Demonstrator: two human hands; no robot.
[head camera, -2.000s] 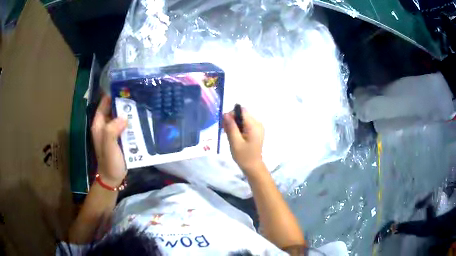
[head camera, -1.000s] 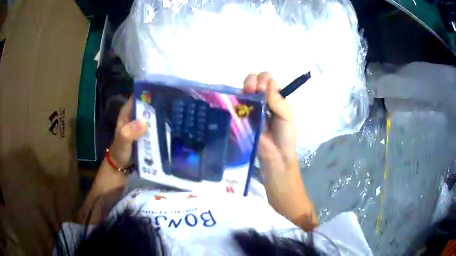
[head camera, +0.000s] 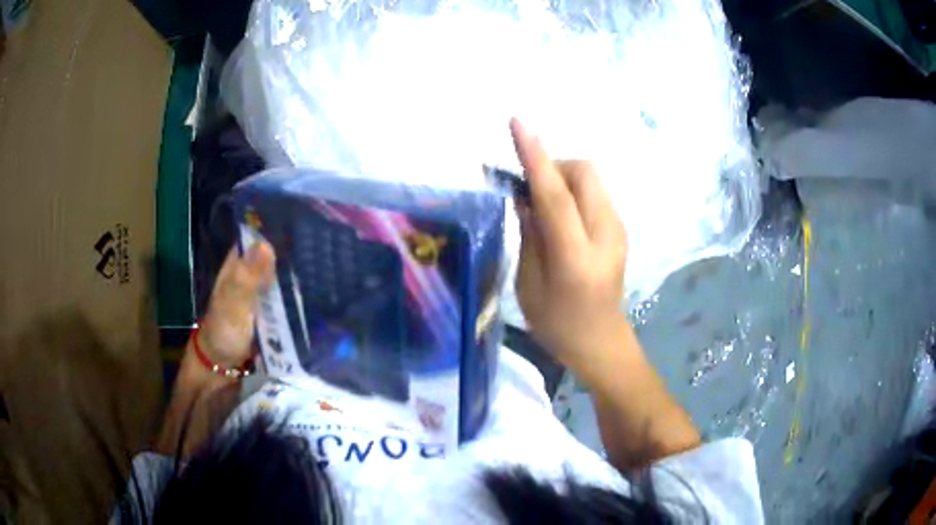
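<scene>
A dark blue retail box (head camera: 359, 297) with a keypad picture is held in the air in front of my chest, tilted, its right side face showing. It looks glossy and is slightly blurred. My left hand (head camera: 234, 303) grips its left edge, thumb on the front. My right hand (head camera: 570, 251) is just right of the box, index finger raised, holding a slim black cutter (head camera: 508, 183) whose tip points left near the box's upper right corner. Whether a blade is out cannot be told.
A large glaring white waste bag (head camera: 462, 92) lies beyond the box. A brown shipping carton (head camera: 82, 185) stands at the left beside a green bench edge (head camera: 177, 205). Film scraps lie on the grey floor (head camera: 739, 338) with a yellow line at the right. Whitish film (head camera: 852, 144) lies at the upper right.
My right hand has let go of the box's upper right corner and is beside it, the cutter now pointing left. The box has moved slightly left and turned, showing its right side.
</scene>
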